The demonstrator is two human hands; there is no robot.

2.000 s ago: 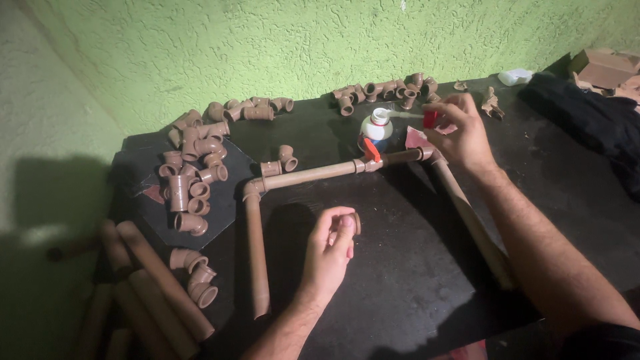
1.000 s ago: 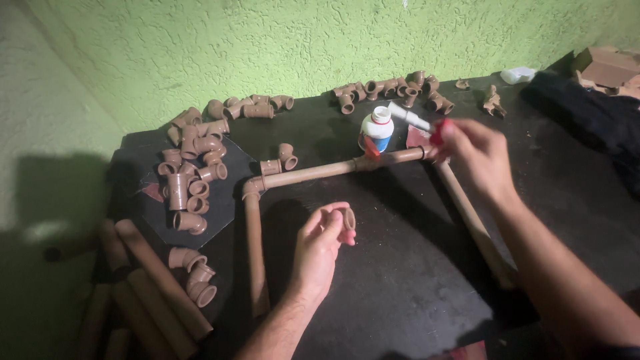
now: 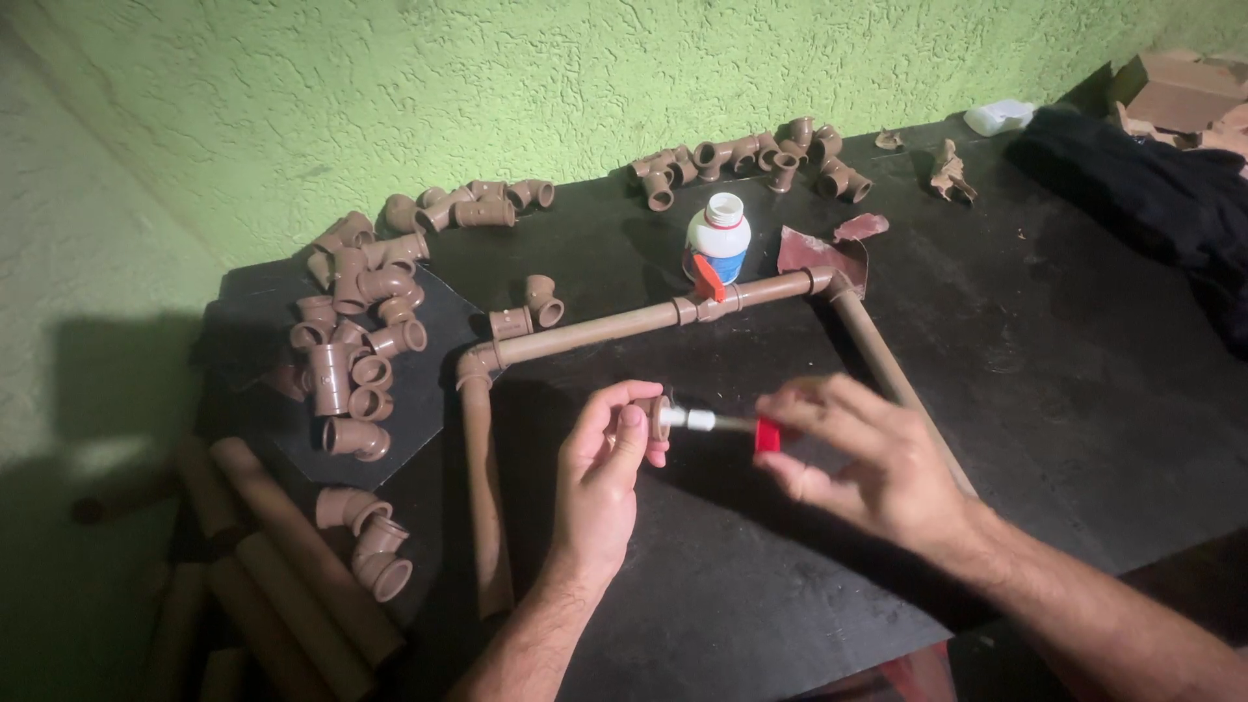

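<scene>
My left hand (image 3: 604, 468) grips a brown plastic pipe fitting (image 3: 660, 417), its opening turned to the right. My right hand (image 3: 858, 453) holds the red cap (image 3: 768, 436) of an applicator brush (image 3: 694, 419), whose white tip is at the mouth of the fitting; how far in it sits is unclear. Behind my hands lies a three-sided frame of brown pipes (image 3: 595, 331), with elbows at its corners and a ball valve with a red-orange handle (image 3: 709, 279) in the back run. An uncapped white bottle (image 3: 720, 234) with a blue label stands just behind the valve.
Loose brown fittings (image 3: 331, 380) are heaped on a dark board at the left, with more (image 3: 751, 156) along the wall. Cut pipes (image 3: 302, 575) lie at the lower left. Reddish sandpaper (image 3: 809, 252) is behind the right corner; black cloth (image 3: 1131, 185) and cardboard (image 3: 1180, 93) are at the back right.
My right hand has brought the brush from beside the bottle down and left to the fitting. In the oldest frame the red cap was above the bottle's right side. My left hand keeps hold of the fitting.
</scene>
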